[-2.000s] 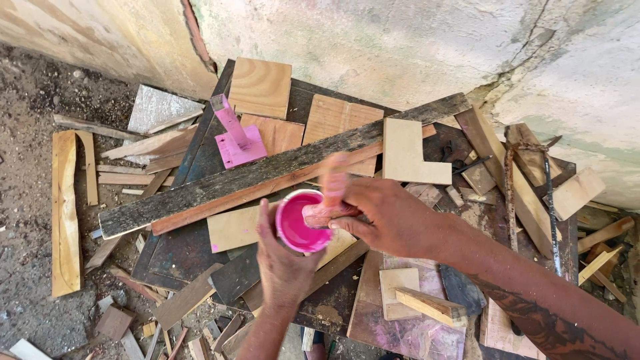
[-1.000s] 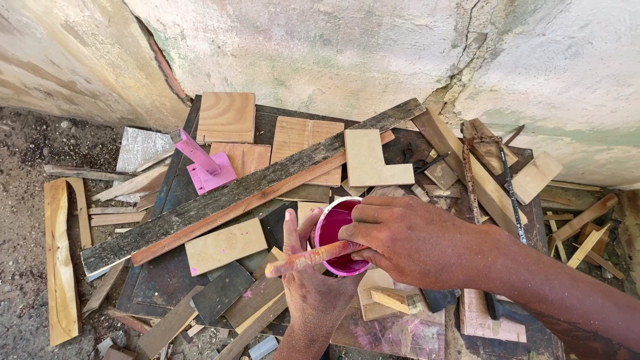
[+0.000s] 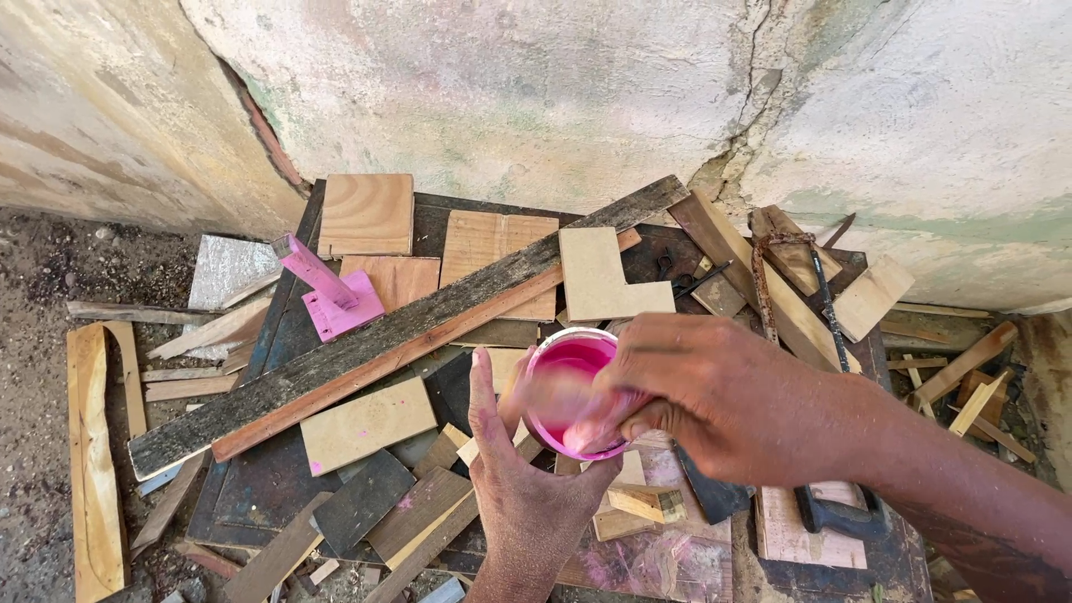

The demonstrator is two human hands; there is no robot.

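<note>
My left hand (image 3: 532,494) is closed around a small round tub of pink paint (image 3: 578,337), its index finger raised off the side. Over the tub's mouth, my right hand (image 3: 712,394) grips a pink-stained wooden stick (image 3: 553,394), blurred by motion; whether it is a brush handle cannot be told. Beyond the tub lies an L-shaped pale board (image 3: 595,276). A pink-painted wooden piece (image 3: 343,303), a square base with a tilted post, rests to the left, behind a long dark weathered beam (image 3: 419,322).
Wood offcuts (image 3: 368,423) cover the dark table (image 3: 260,494). A rusty-framed hacksaw (image 3: 762,285) and scissors (image 3: 687,276) lie at the right. Square boards (image 3: 366,213) stand near the cracked wall (image 3: 502,100). More scrap wood (image 3: 96,461) lies on the ground at both sides.
The stick, held across the tub and my left hand one second ago, is now over the tub's mouth with its outer end blurred. The view has shifted.
</note>
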